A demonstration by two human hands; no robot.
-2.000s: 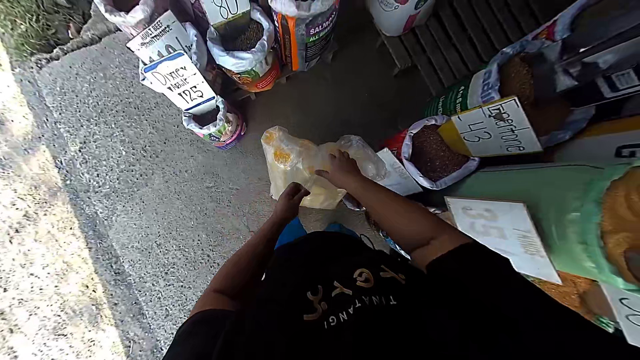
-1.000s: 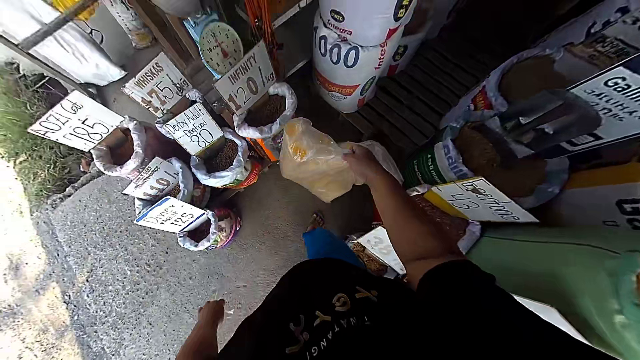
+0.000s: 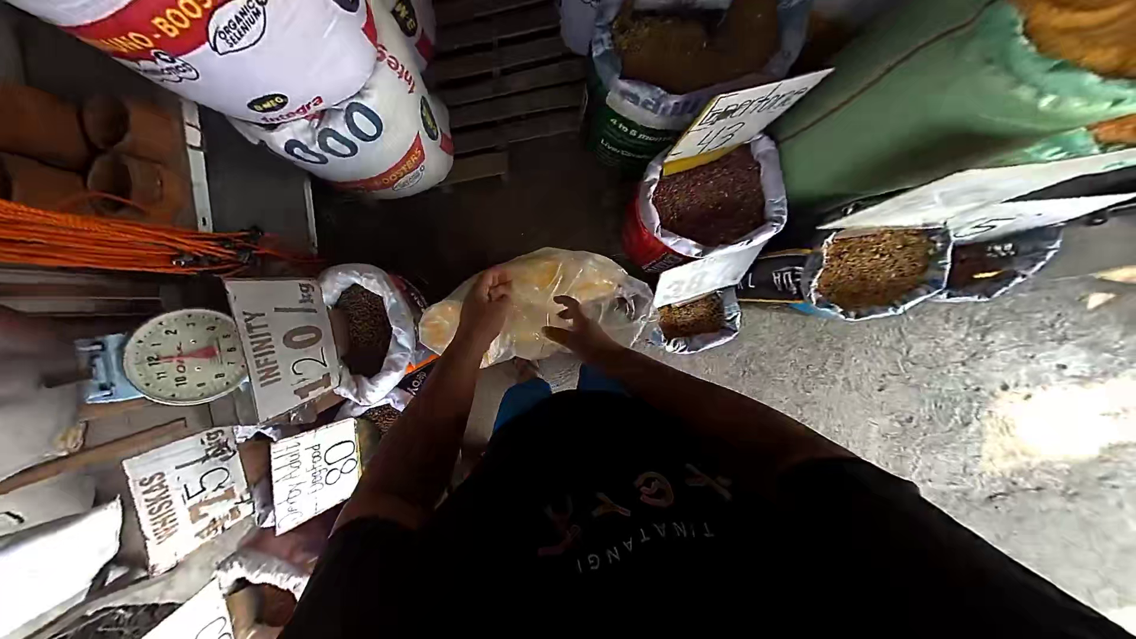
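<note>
A clear plastic bag with yellowish contents bulges out in front of my body. My left hand has its fingers curled on the bag's left part. Over the right part is my right hand, its thumb and fingers apart, close to or touching the plastic. The bag's lower edge is partly hidden by my hands.
An open sack of dark pellets and a dial scale stand at left. At right are a sack of reddish grain and a small sack. White sacks and a wooden pallet lie beyond.
My left hand, away from the bag one second ago, is now on it. My right hand, which gripped the bag then, now has its fingers spread. The view has turned strongly.
</note>
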